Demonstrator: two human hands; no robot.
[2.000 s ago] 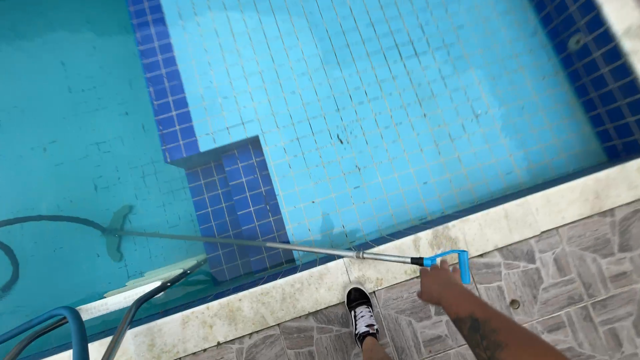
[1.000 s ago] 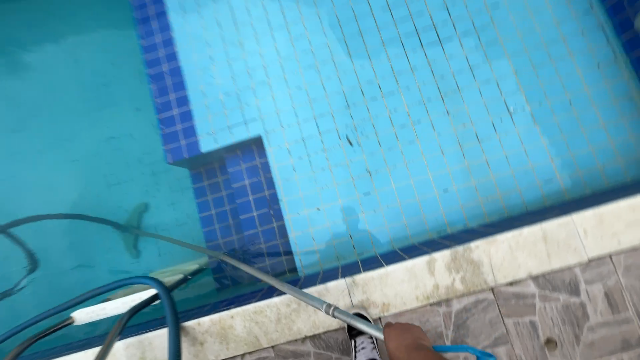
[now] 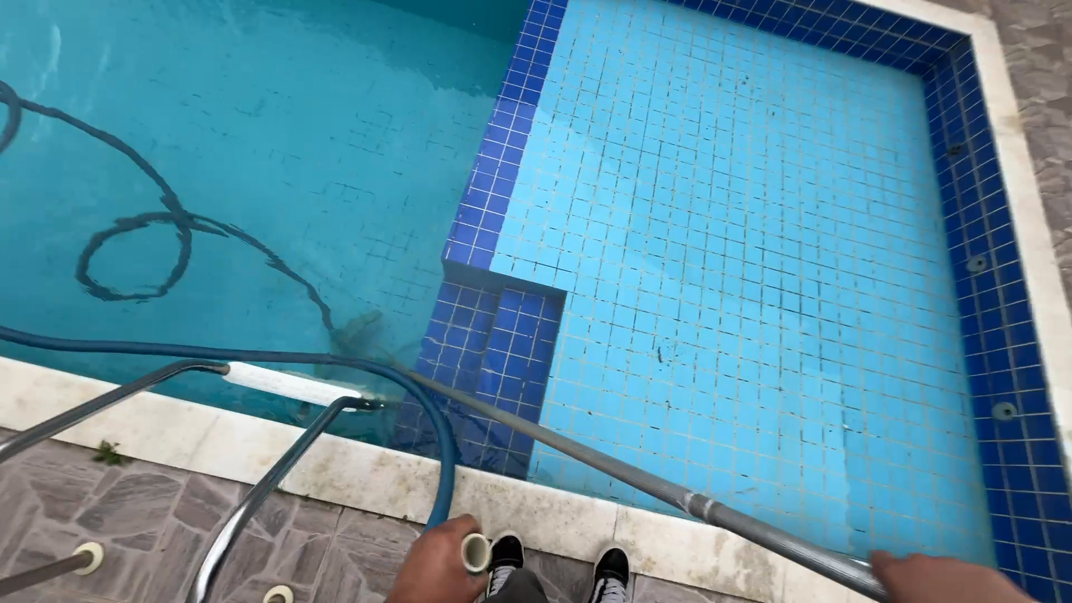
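Note:
My left hand (image 3: pixel 437 563), at the bottom centre, is closed around the end of a blue pool hose (image 3: pixel 439 435); its pale round cuff (image 3: pixel 476 553) shows open end up. At the lower right, my right hand (image 3: pixel 942 578) grips a grey metal telescopic pole (image 3: pixel 620 467). The pole slants down left over the coping into the water, towards a blurred vacuum head (image 3: pixel 358 331) under the surface. A dark hose (image 3: pixel 134 155) runs from there and loops through the deeper water.
Chrome ladder rails (image 3: pixel 268 486) with a white step (image 3: pixel 293 385) stand at the left. Pale stone coping (image 3: pixel 578 511) edges the pool before my shoes (image 3: pixel 611 569). Blue-tiled steps (image 3: pixel 494 360) lie beside the shallow section (image 3: pixel 712 251). Patterned paving (image 3: pixel 109 519) borders the coping.
The blue hose's end is now in my left hand, which did not show in the earlier frames. My right hand still holds the pole. The view has shifted noticeably.

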